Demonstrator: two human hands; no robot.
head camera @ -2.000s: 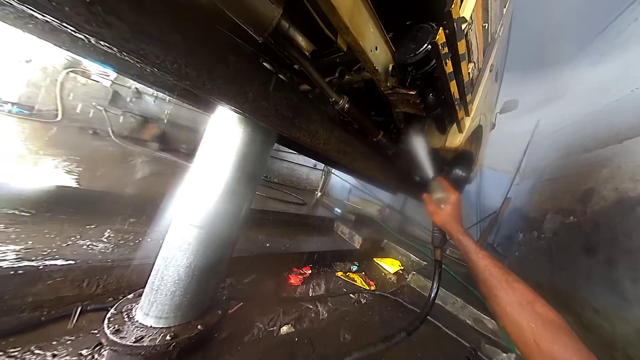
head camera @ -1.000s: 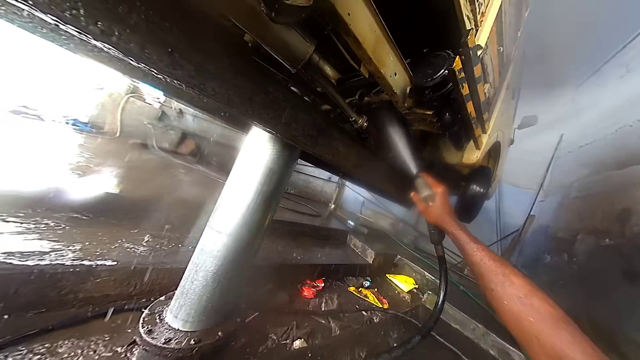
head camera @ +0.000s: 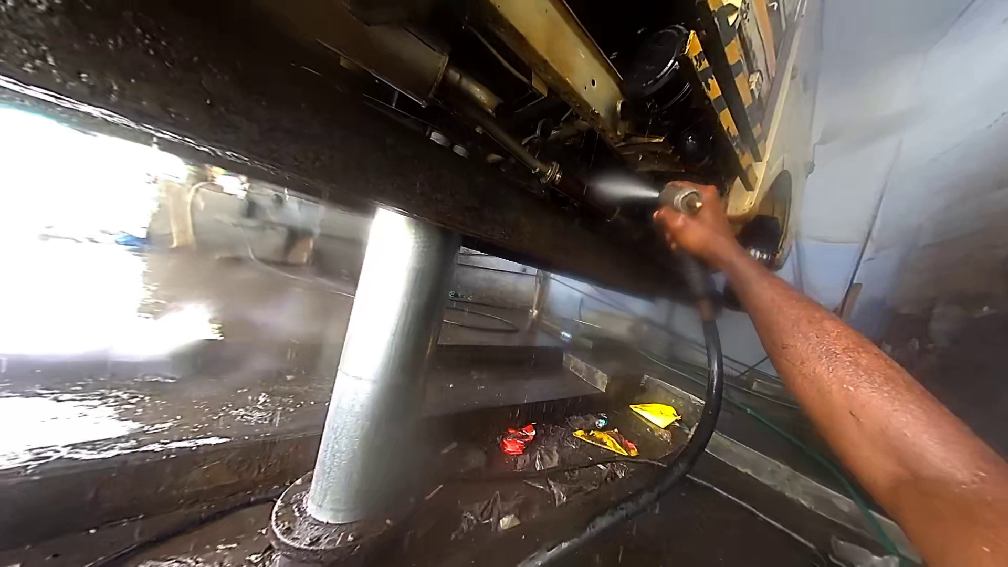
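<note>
My right hand (head camera: 697, 224) is closed around a metal spray nozzle (head camera: 681, 198) at the right of the head view. A white jet of water (head camera: 622, 189) leaves it to the left, under a raised vehicle. From the nozzle a black hose (head camera: 713, 378) hangs down and curves to the floor. Left of the jet are a metal rod (head camera: 512, 142) and a cream frame rail (head camera: 563, 55) of the underbody. My left hand is not in view.
A shiny steel lift column (head camera: 374, 370) rises from a bolted flange (head camera: 303, 524) to a dark lift beam (head camera: 315, 150). On the wet floor lie a red wrapper (head camera: 517, 439), yellow wrappers (head camera: 655, 414) and a green hose (head camera: 819, 453). A wall (head camera: 945, 197) stands at the right.
The nozzle in my right hand has turned: the jet pointed up and to the left before and now points nearly straight left. The hand stays closed on it.
</note>
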